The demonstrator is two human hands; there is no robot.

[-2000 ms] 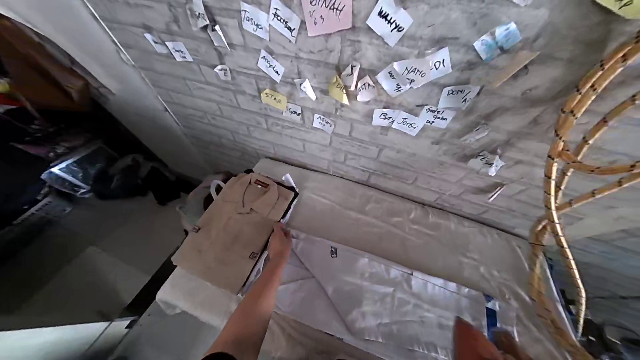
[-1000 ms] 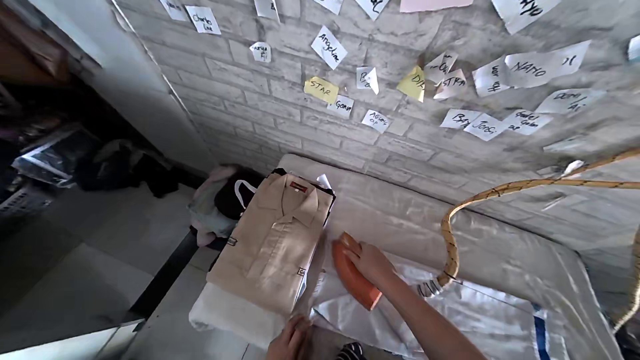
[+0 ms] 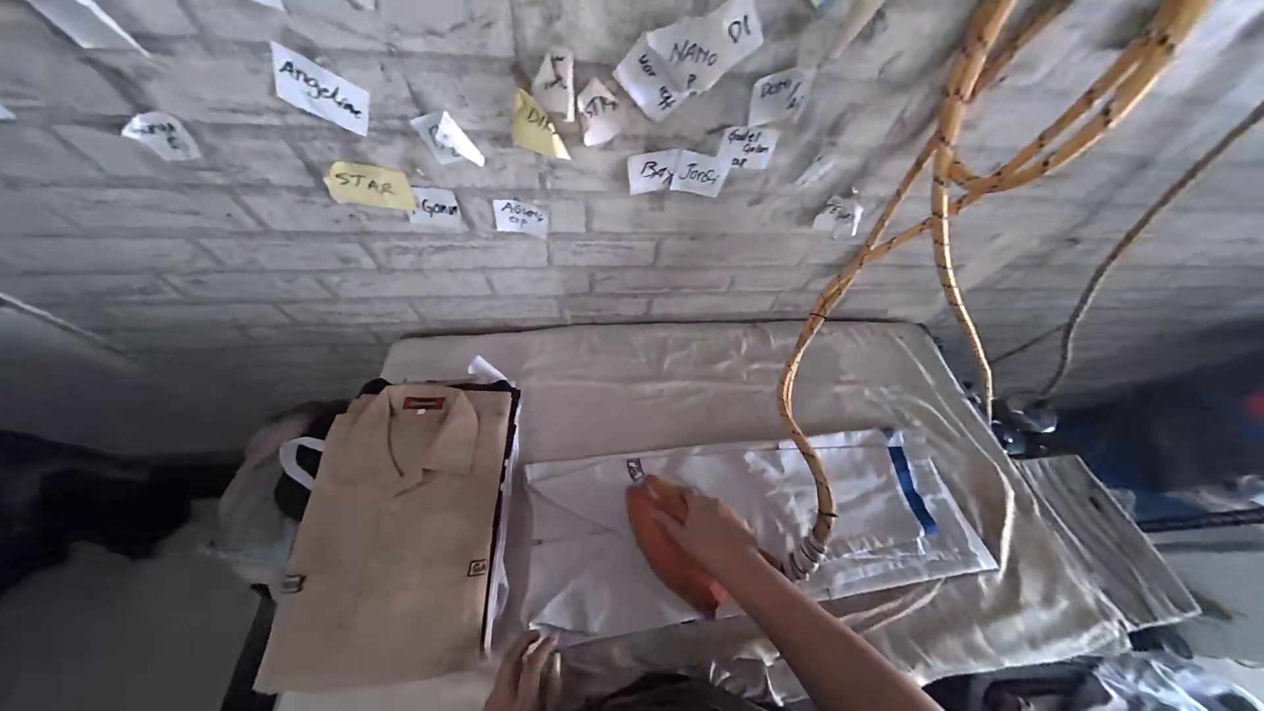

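Note:
My right hand (image 3: 713, 533) is closed on the handle of an orange clothes iron (image 3: 664, 558), which lies on a white garment (image 3: 583, 553) spread over the padded board. A yellow braided cord with a coiled sleeve runs up from the iron's rear. At the white garment's near left corner is my left hand (image 3: 525, 673), its fingers bent; whether it pinches the cloth cannot be told. Left of the garment a folded beige collared shirt (image 3: 405, 523) tops a stack of dark and white clothes.
The ironing surface (image 3: 612, 370), covered in pale cloth, stands against a brick-patterned wall (image 3: 474, 272) with paper notes stuck on it. Looped cord (image 3: 948, 148) hangs at the right. Other cloth (image 3: 252, 504) bulges beside the stack. Plastic-wrapped items (image 3: 1116, 686) lie at the lower right.
Two seconds ago my left hand was at the white garment's far left corner; it is now at the near left one. Since one second ago the iron has moved right, away from the beige shirt.

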